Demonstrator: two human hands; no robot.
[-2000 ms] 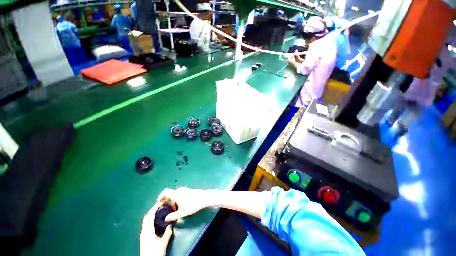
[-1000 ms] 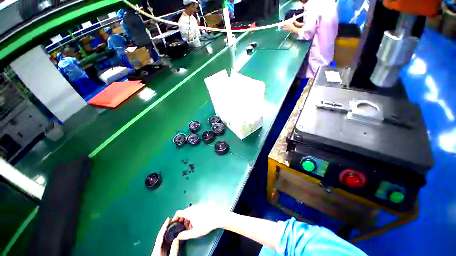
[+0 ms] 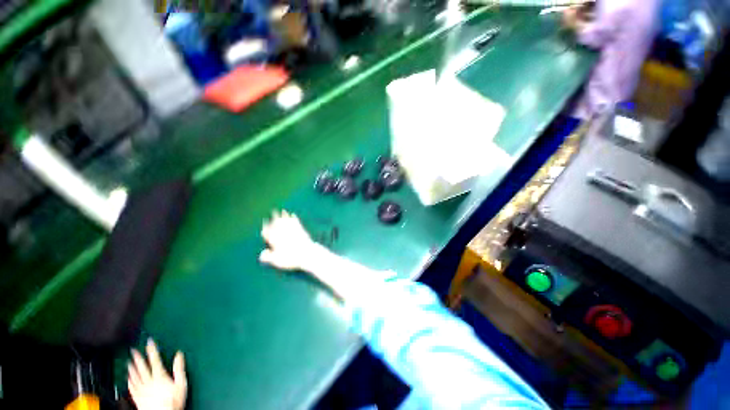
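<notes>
Several round black parts (image 3: 390, 212) lie in a loose group on the green bench, left of the white carton (image 3: 432, 136). My right hand (image 3: 290, 244) is over the bench, palm down, left of tiny black pieces (image 3: 332, 235). It is blurred, and what is under its fingers is hidden. My left hand (image 3: 158, 383) is at the bottom left edge, partly cut off, with its fingers apart and nothing seen in it.
A long black pad (image 3: 136, 260) lies across the bench at left. The press base (image 3: 640, 216) with green and red buttons stands at right. An orange-red sheet (image 3: 246, 86) is at the far side. A person in pink (image 3: 620, 48) is at the far right bench edge.
My hands have parted; the black part they held is no longer visible. My right hand has moved forward to about where a lone black part lay. My left hand has moved left. The view has shifted.
</notes>
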